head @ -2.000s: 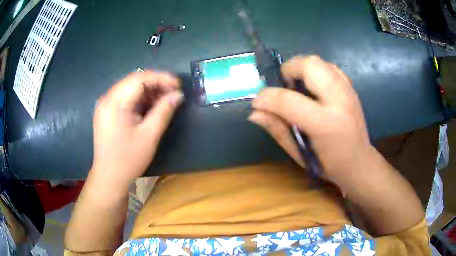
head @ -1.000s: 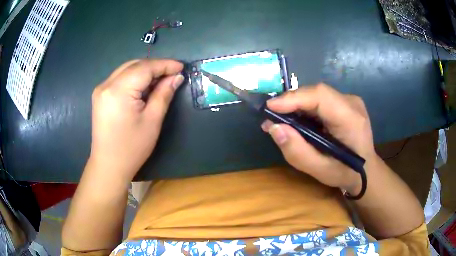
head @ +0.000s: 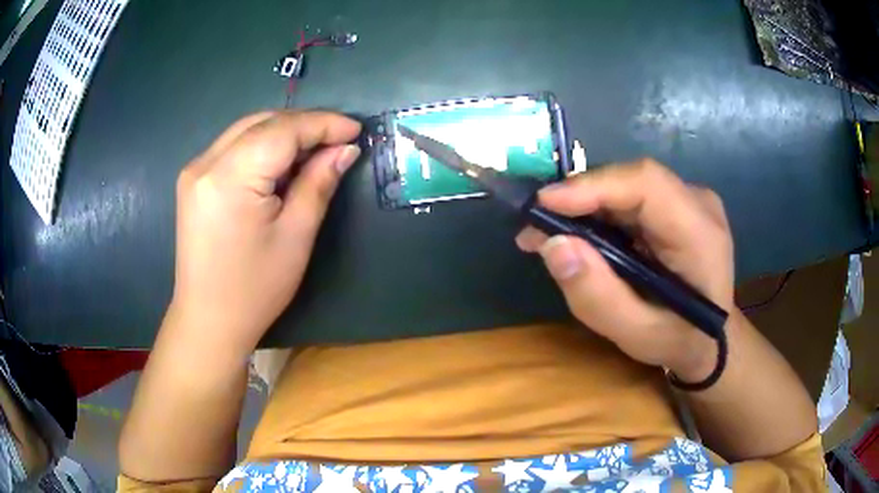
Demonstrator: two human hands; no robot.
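Observation:
A phone board assembly (head: 453, 188) with a black frame and shiny green board lies flat on the dark green mat. My right hand (head: 641, 255) holds the soldering iron (head: 626, 265) by its black handle. The iron's metal tip points at the board's upper left corner; whether it touches cannot be told. My left hand (head: 265, 207) is at the frame's left end, thumb and forefinger pinched at its upper left corner. What they pinch is too small to tell. A small wired component (head: 289, 65) with a white ring and red and black leads lies beyond my left hand.
A white slotted component tray (head: 66, 96) lies at the far left of the mat (head: 463, 279). A dark, solder-spattered plate (head: 805, 48) is at the upper right. A small pale tab (head: 578, 156) sticks out at the frame's right end.
The iron swung from pointing away over the frame's right side to the board's upper left corner. My left hand moved closer to the frame's left end. The frame has shifted slightly right.

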